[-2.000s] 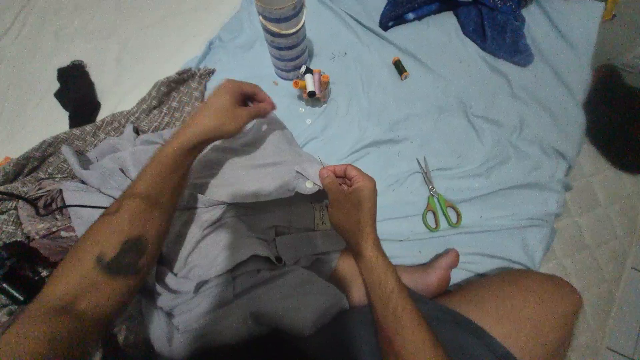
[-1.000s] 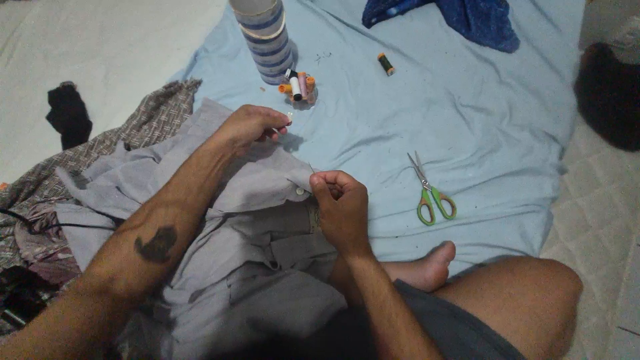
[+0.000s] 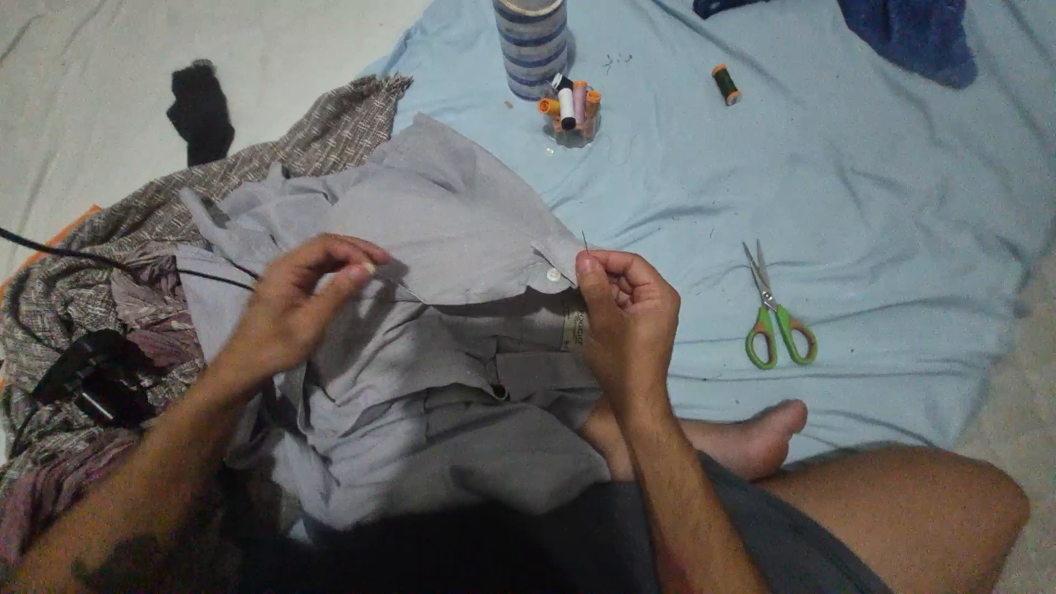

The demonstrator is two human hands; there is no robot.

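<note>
A light grey garment point(image 3: 462, 214), with a white button point(image 3: 553, 275) near its edge, lies across my lap. Between the thumb and finger of my right hand point(image 3: 631, 309) is a sewing needle point(image 3: 585, 240), its thin end pointing up beside the garment's edge. My left hand point(image 3: 309, 289) is over the garment's left part, thumb and forefinger nearly together; whether it pinches a thread or cloth I cannot tell. Green-handled scissors point(image 3: 776, 318) rest slightly apart-bladed on the blue sheet, right of my right hand.
Several thread spools point(image 3: 569, 106) stand in a small clear container beside a striped cylinder point(image 3: 532, 49). A dark green spool point(image 3: 726, 84) lies farther right. At left are a black cloth point(image 3: 200, 111), a patterned cloth point(image 3: 330, 124), a cable and a black device point(image 3: 95, 375).
My left hand has moved from above the garment's far edge, near the spools, back to the left and down over the cloth. My right hand remains by the button.
</note>
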